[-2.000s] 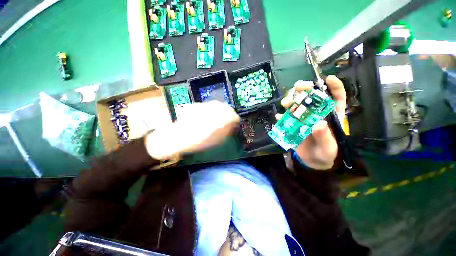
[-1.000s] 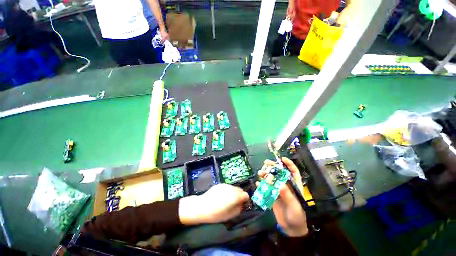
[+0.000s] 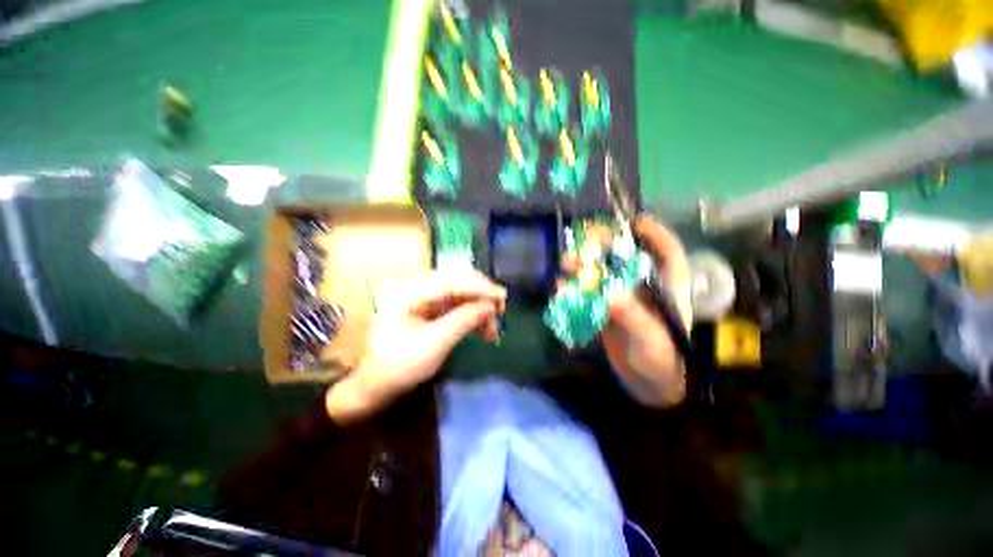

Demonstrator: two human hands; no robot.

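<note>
The frame is motion-blurred. My left hand (image 3: 419, 332) is over the front of the bench, its fingertips pinched on a small dark part (image 3: 499, 324), too blurred to name. My right hand (image 3: 650, 326) holds a green circuit board (image 3: 580, 308) tilted up, with yellow and pale parts on it. The same hand also keeps the soldering iron (image 3: 618, 187), its thin metal tip pointing up past the board. My left fingertips and the board are apart. The black bin of blue components (image 3: 525, 252) lies between and behind my hands.
Rows of boards stand on the black mat (image 3: 612, 60). A cardboard box (image 3: 365, 261) of dark capacitors and a clear bag (image 3: 163, 242) of green pieces lie left. Flat green boards (image 3: 454, 236) sit beside the box. A yellow sponge tray (image 3: 738, 343) and white round tub (image 3: 713, 285) are right.
The view has swung down towards my lap. My left hand has come away from the dark parts bin, and a small part now shows at its fingertips. My right hand still holds board and iron.
</note>
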